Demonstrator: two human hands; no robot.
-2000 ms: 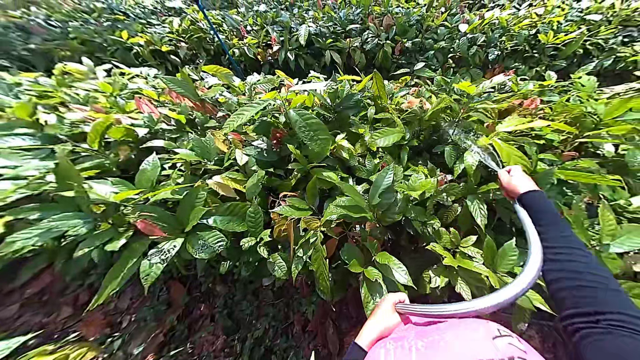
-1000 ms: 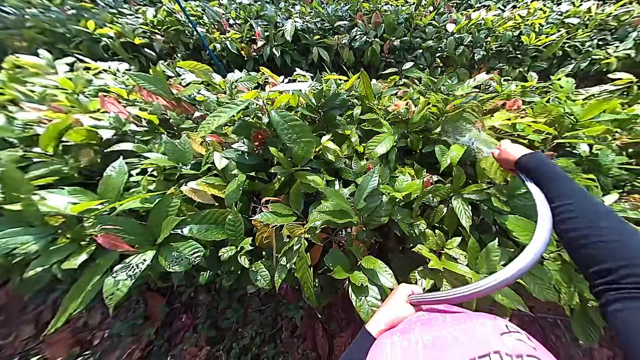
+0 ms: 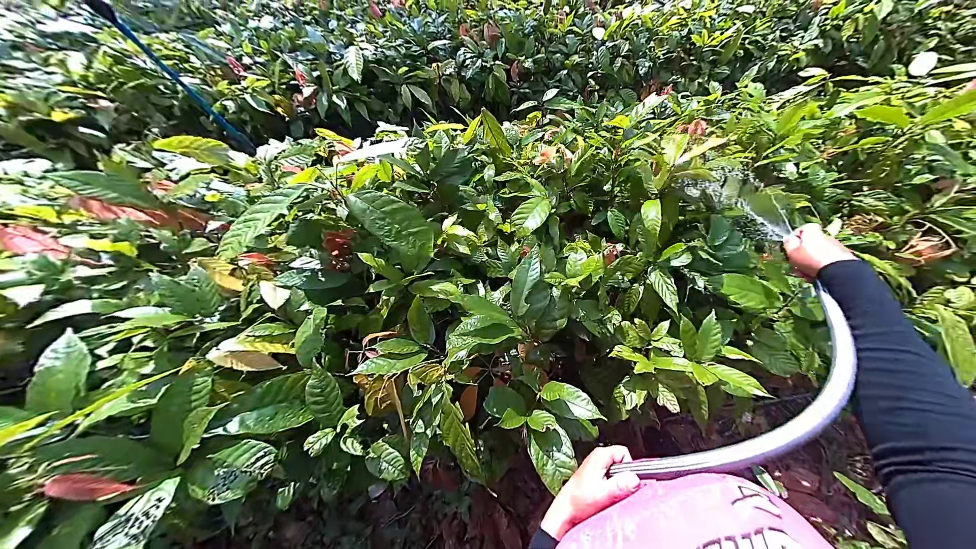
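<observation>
A pale, flexible garden hose curves between my two hands. My right hand, at the right, is closed around its outlet end, and water sprays from there up and left over the leaves. At the bottom, my left hand grips a lower part of the hose, just beside the pink shirt on my body. Dense green leafy plants fill the area in front of both hands; several leaves are reddish. The hose beyond my left hand is hidden.
A blue pole or tube slants down into the foliage at the upper left. Another row of plants stands behind a dark gap. Shaded soil with dry leaves lies under the near plants.
My right hand stays on the hose end as water keeps spraying; my left hand keeps its hold. The bend of hose between them has shifted slightly.
</observation>
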